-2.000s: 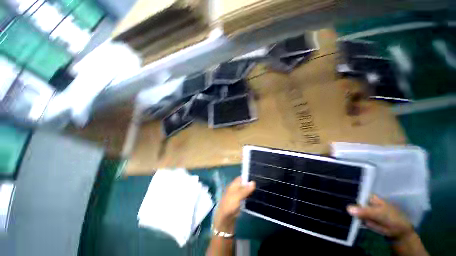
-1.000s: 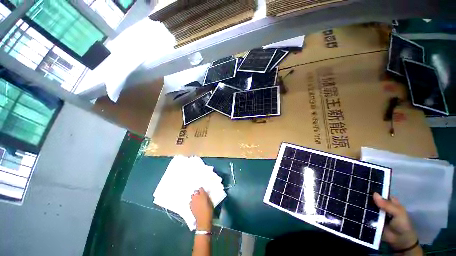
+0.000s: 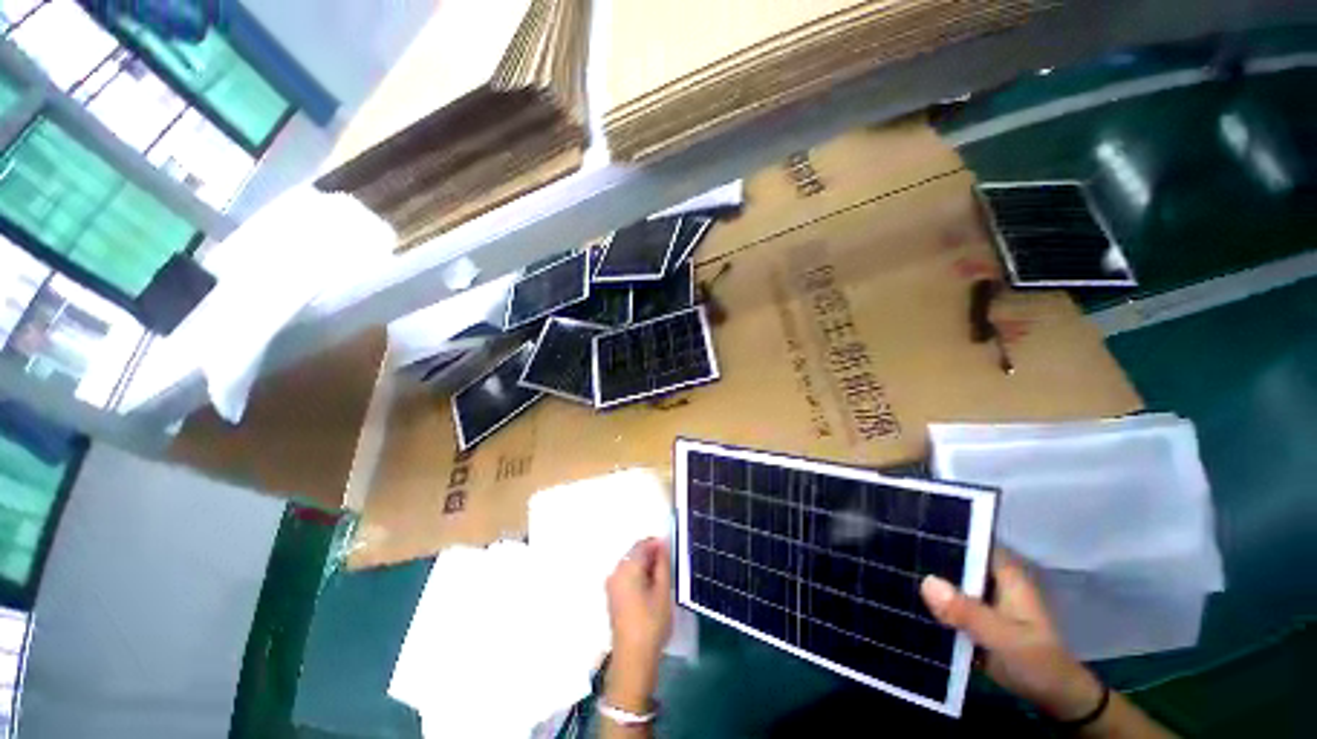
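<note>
A solar panel (image 3: 831, 556), dark with pale grid lines and a white rim, is held face up in my right hand (image 3: 1018, 631), thumb on its right edge. My left hand (image 3: 639, 599) is at the panel's left edge, closed on a white foam bag (image 3: 600, 531) that rises behind the fingers and partly shows below the panel. The bag's opening cannot be made out. A stack of empty foam bags (image 3: 470, 650) lies at the lower left. Bagged panels (image 3: 1083, 520) lie in a whitish pile at the right, partly behind the held panel.
A loose pile of unbagged panels (image 3: 653, 357) lies on the brown cardboard sheet (image 3: 780, 347) beyond my hands. One more panel (image 3: 1054, 233) lies at the far right, with a black cord (image 3: 991, 321) nearby. Corrugated pads (image 3: 491, 145) stand on the shelf above.
My left hand has lifted a foam bag from the stack and brought it to the panel's left edge. The view has shifted, and one panel instead of two shows at the far right.
</note>
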